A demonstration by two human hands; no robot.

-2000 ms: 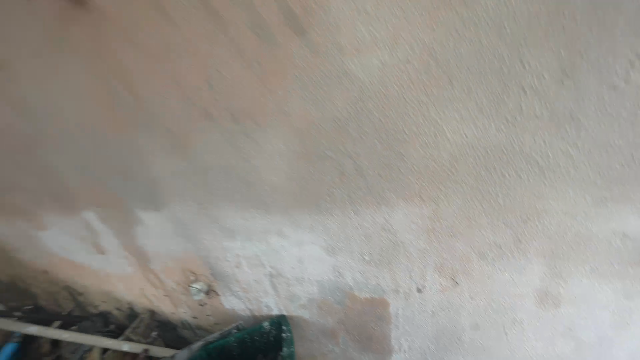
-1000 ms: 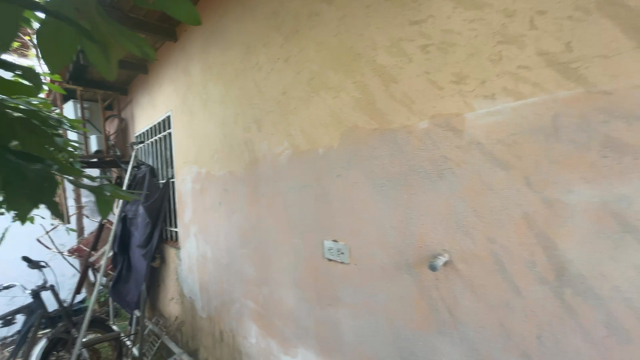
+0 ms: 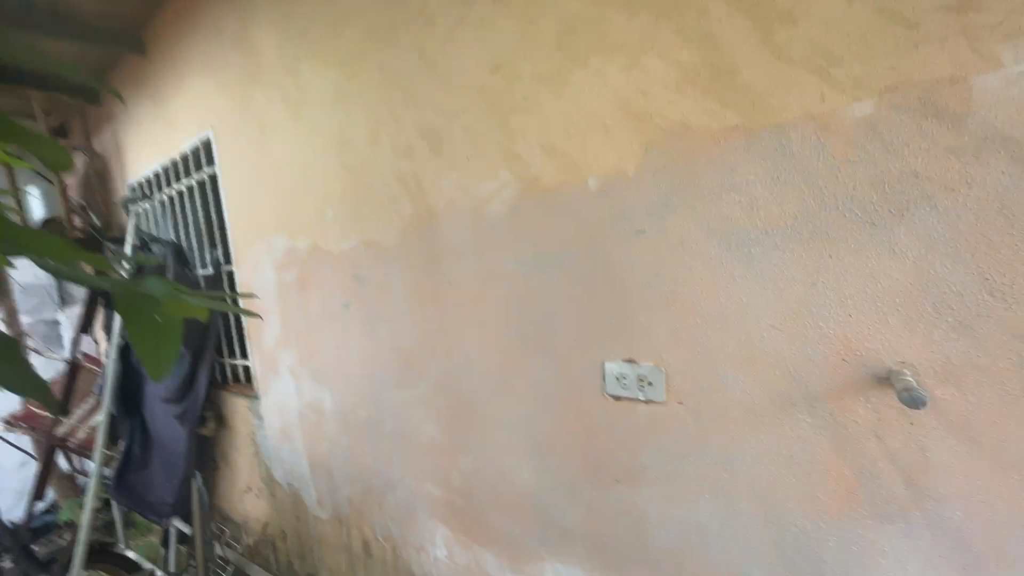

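Neither my left hand nor my right hand shows in the head view. A rough plastered wall (image 3: 480, 320) fills most of it, yellowish in its upper part and pinkish below, with whitish patches along the lower left. An electrical outlet plate (image 3: 634, 381) is set in the pinkish part. To its right a short pipe stub (image 3: 909, 389) sticks out of the wall. At the left is a window with a white metal grille (image 3: 192, 208).
Dark cloth (image 3: 160, 432) hangs in front of the window, beside a slanting metal pole (image 3: 100, 448). Green leaves (image 3: 152, 320) reach in from the left, close to the camera. Metal frames and part of a wheel (image 3: 104, 560) stand at the lower left, under a dark roof edge (image 3: 72, 48).
The view has swung from the low part of the wall to the window side. The green container seen at the bottom two seconds ago is out of view.
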